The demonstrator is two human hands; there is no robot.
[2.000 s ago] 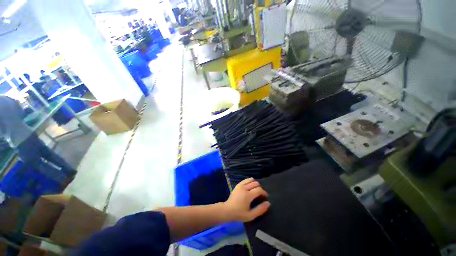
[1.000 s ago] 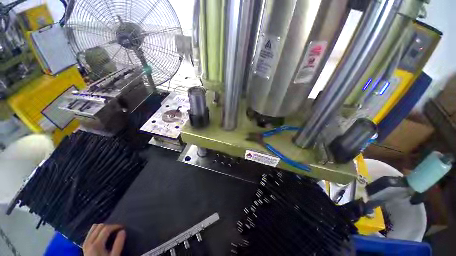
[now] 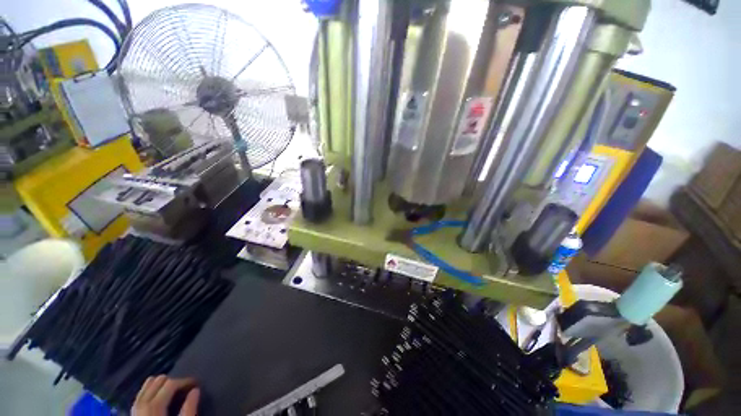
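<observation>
My left hand (image 3: 166,397) rests at the near left edge of the dark table (image 3: 268,333), cut off by the bottom of the picture. Its fingers are curled and I see nothing in them. A silver loading bar (image 3: 302,393) with small blocks along one edge lies on the table to the right of this hand, not touching it, partly cut off. A fanned pile of black cables (image 3: 463,357) with bright metal tips lies at the right. A dense bundle of black cables (image 3: 122,301) lies at the left. My right hand is not in view.
The press platen (image 3: 349,244) stands behind the table, with blue-handled pliers (image 3: 443,264) on it and tie bars (image 3: 370,114) through it. A square steel plate (image 3: 272,215), ribbed metal block (image 3: 175,191) and fan (image 3: 215,93) are behind left. White buckets (image 3: 670,366) stand at both sides.
My view has swung right from the aisle to the press, then tilted slightly. My left hand stays at the table's left edge and now sits lower in the picture.
</observation>
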